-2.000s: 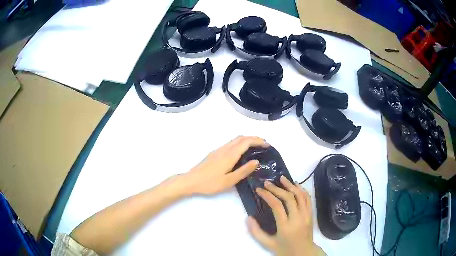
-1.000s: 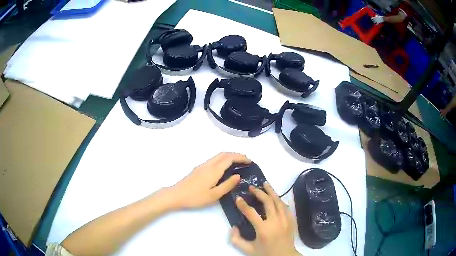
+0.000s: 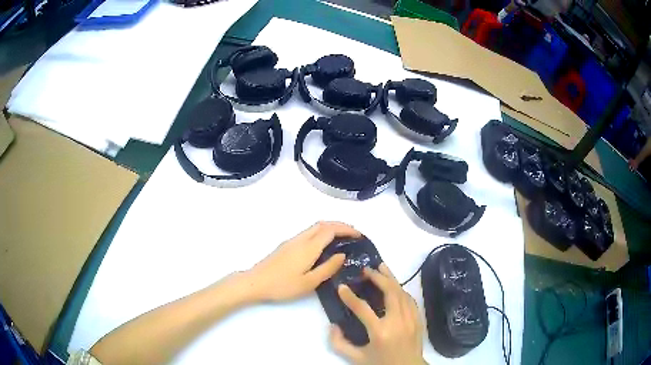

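A black twin-cup unit (image 3: 355, 265) with shiny clear film on top lies on the white sheet (image 3: 214, 264) in front of me. My left hand (image 3: 296, 267) lies over its upper left side, fingers across the far end and thumb on top. My right hand (image 3: 385, 317) lies over its near right part, fingertips pressing on the film. Both hands hold the unit between them and hide parts of it. A second twin-cup unit (image 3: 455, 299) lies just to its right, with a thin black cable (image 3: 502, 281) looping round it.
Several black headphones (image 3: 350, 167) lie in two rows beyond my hands. Film-covered twin-cup units (image 3: 553, 189) cluster on cardboard at right. Cardboard (image 3: 57, 207) and white sheets (image 3: 114, 64) lie at left, with a blue tray (image 3: 118, 13) behind. A white bar (image 3: 614, 324) is at lower right.
The camera view has shifted, so the bench appears further left and lower than in the earliest frame. Both hands stay on the same unit, with small changes in the right fingers.
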